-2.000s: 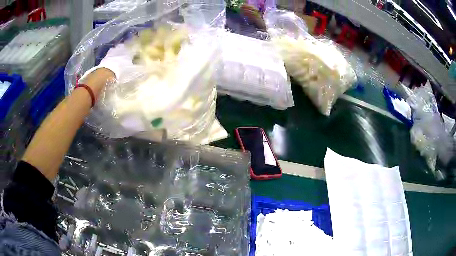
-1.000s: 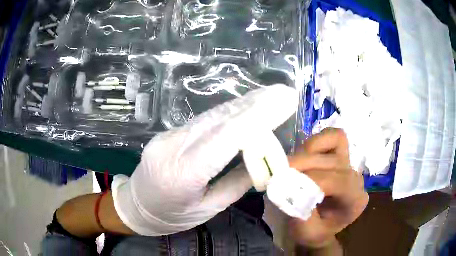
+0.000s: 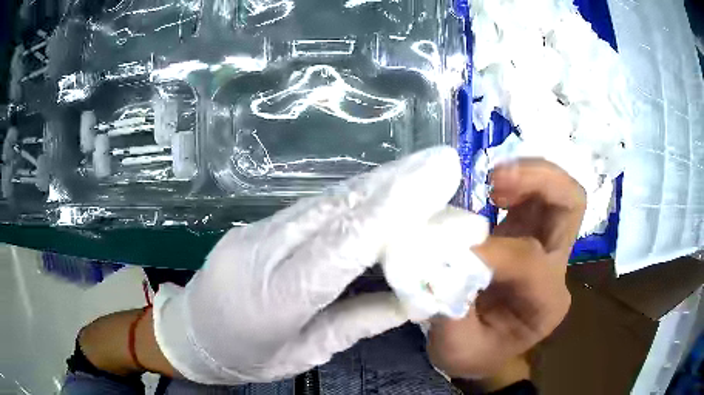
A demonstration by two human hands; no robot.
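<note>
My left hand (image 3: pixel 297 270), in a loose white glove with a red cord at the wrist, holds a small white end piece (image 3: pixel 417 266) between thumb and fingers. A crinkled translucent sleeve (image 3: pixel 457 287) is at its right end. My bare right hand (image 3: pixel 517 278) is against the sleeve with curled fingers, its upper finger raised off it; it is partly blurred. The clear blister tray (image 3: pixel 328 143) lies behind; left pockets hold thin rods (image 3: pixel 143 160) with white end blocks (image 3: pixel 183 153).
A blue bin (image 3: pixel 590 245) with a heap of white pieces (image 3: pixel 552 85) stands right of the tray. A pale gridded sheet (image 3: pixel 664 154) lies beyond it. An open brown carton (image 3: pixel 594 332) is below the bench edge. Pale floor (image 3: pixel 31 324) shows at lower left.
My left hand has come from the large poly bag to in front of the tray, meeting my right hand. Over the last second, my right hand's upper finger has lifted away from the piece.
</note>
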